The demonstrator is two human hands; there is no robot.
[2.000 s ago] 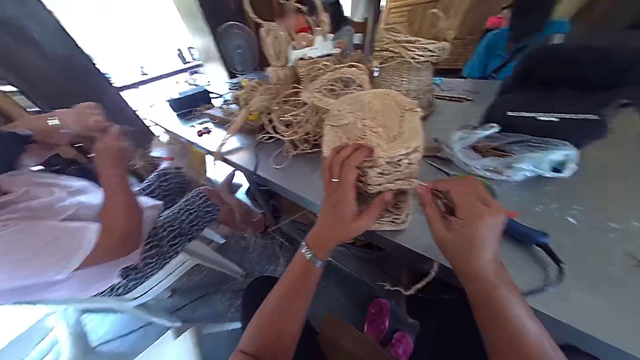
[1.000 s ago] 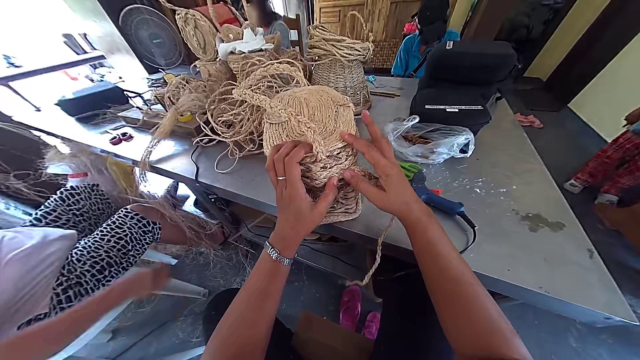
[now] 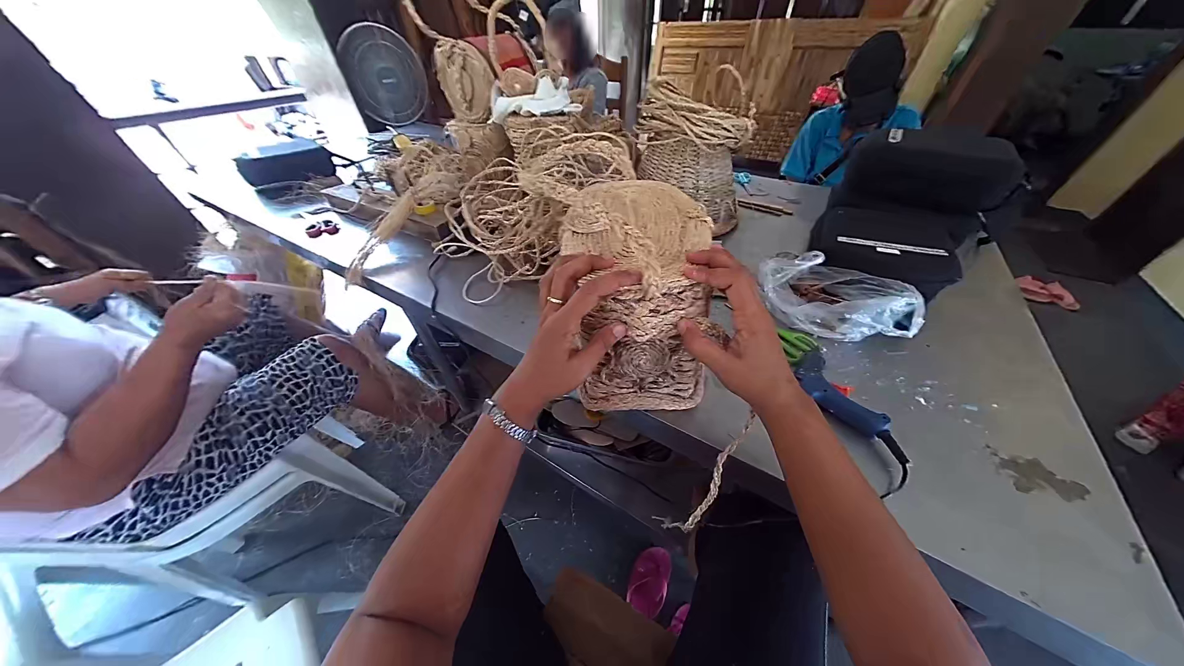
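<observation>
A woven natural-fibre bag (image 3: pixel 643 361) with a flap of lighter braid is held up at the table's near edge. Around its left side my left hand (image 3: pixel 578 324) is closed, thumb on the front weave. At the right side my right hand (image 3: pixel 735 328) grips it, fingertips along the flap's lower edge. A loose braided fibre cord (image 3: pixel 717 481) hangs below my right hand. Just right of that hand lie a blue-handled tool (image 3: pixel 846 402), apparently a glue gun, and something green (image 3: pixel 797 346).
Coiled fibre braid (image 3: pixel 518 217) heaps on the metal table (image 3: pixel 980 453), beside a woven basket (image 3: pixel 694 171). A plastic bag (image 3: pixel 842 296) and black case (image 3: pixel 902 213) sit at the right. To the left, a seated person (image 3: pixel 120 398) handles fibre strands.
My right hand has moved from holding the cord near the bag's edge to gripping the bag's right side. The seated person's hands now hold strands apart. The view has shifted.
</observation>
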